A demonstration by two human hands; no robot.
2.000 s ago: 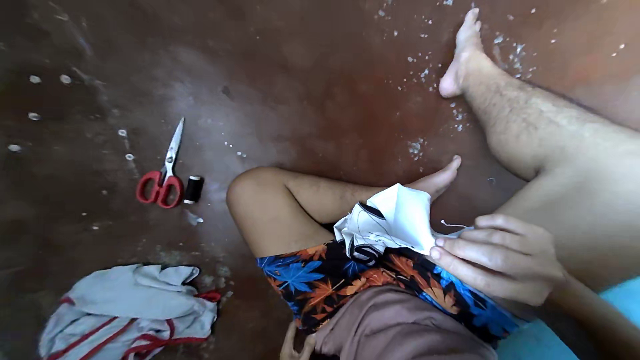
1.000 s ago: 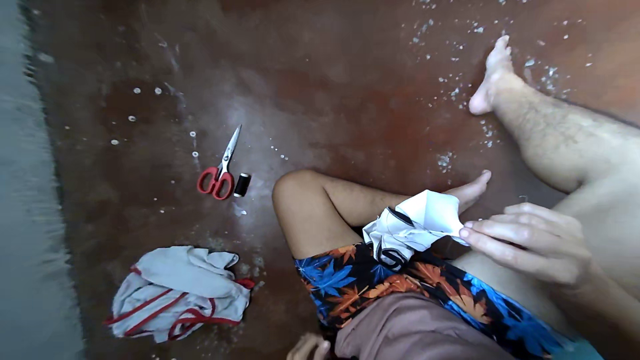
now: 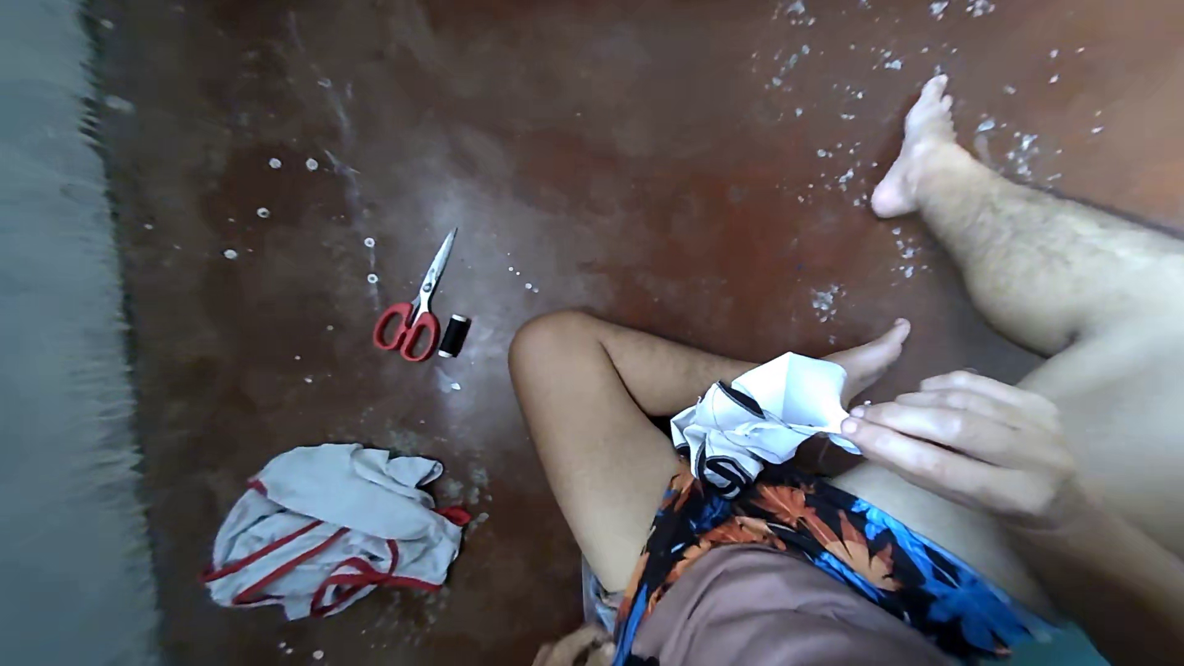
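My right hand (image 3: 971,444) pinches the edge of a white cloth with black trim (image 3: 786,398) between thumb and fingers. The crumpled cloth lies over my lap, on shorts with an orange and blue leaf print (image 3: 832,527). Only part of my left hand (image 3: 575,647) shows, at the bottom edge beside my hip; its fingers are mostly hidden. Scissors with red handles (image 3: 421,310) lie on the floor, and a spool of black thread (image 3: 454,336) is just right of the handles.
A grey cloth with red trim (image 3: 342,536) lies bunched on the reddish-brown floor (image 3: 573,185) at lower left. A pale wall (image 3: 55,370) runs along the left edge. My legs stretch to the right, one knee bent. Small white specks dot the floor.
The view has shifted left, so the pale wall now shows. My right hand keeps its pinch on the white cloth.
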